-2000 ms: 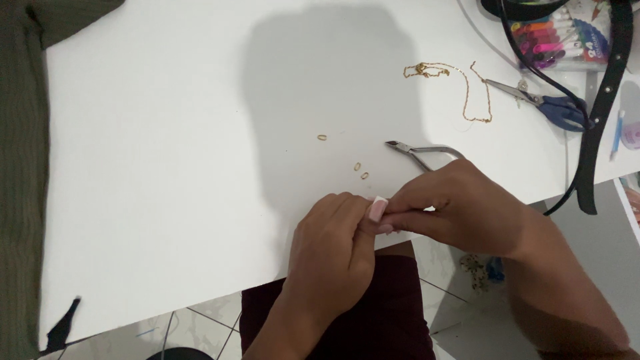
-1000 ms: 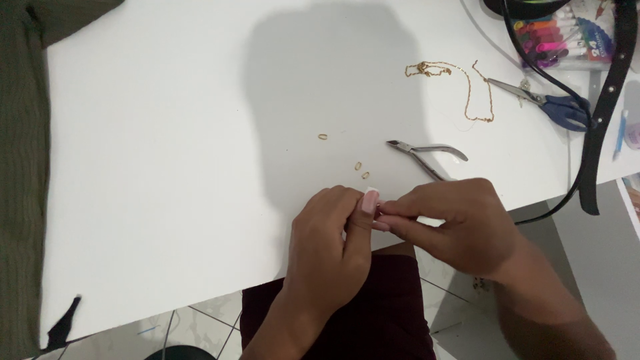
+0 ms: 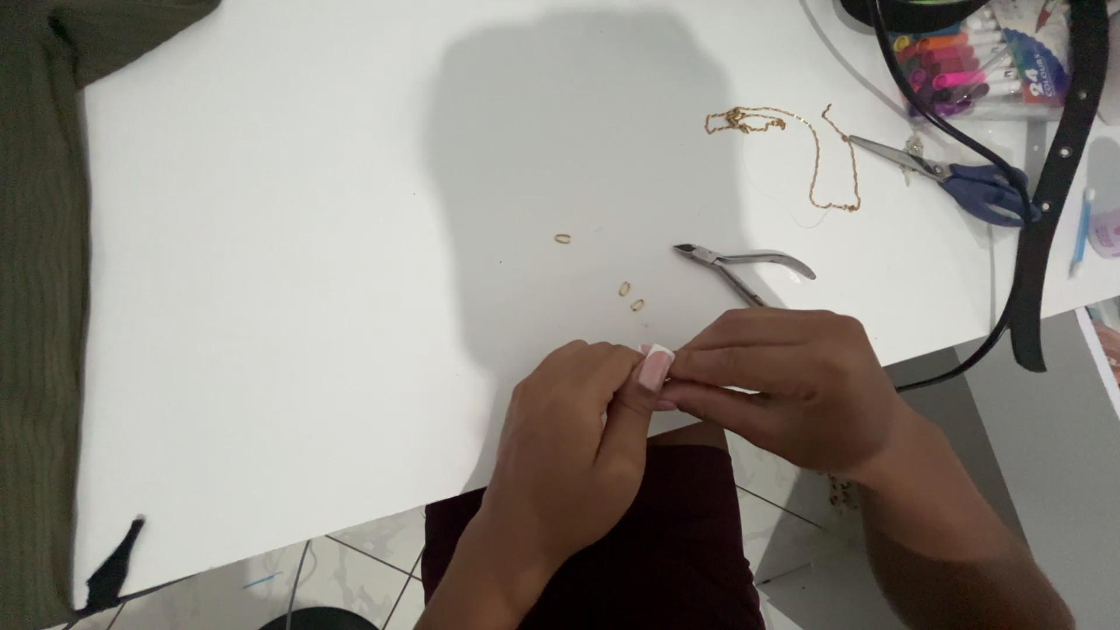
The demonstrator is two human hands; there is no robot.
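Observation:
My left hand and my right hand meet at their fingertips above the table's front edge. Thumbs and fingers are pinched together; whatever may be between them is hidden. Just beyond lie two small gold oval links, one beside the other, with a third link farther left. Metal cuticle nippers rest past my right hand, their jaws pointing left. Farther back, a thin gold chain lies partly bunched, its right part touching the tip of blue-handled scissors.
Dark green ribbed fabric covers the left side of the white table. At the right are a black strap with eyelets, a black cable, a bag of coloured markers and a light blue stick.
My right hand has shifted slightly away from the nippers, whose handles show more than two seconds ago. Both hands stay together at the fingertips. The links and the chain have not moved.

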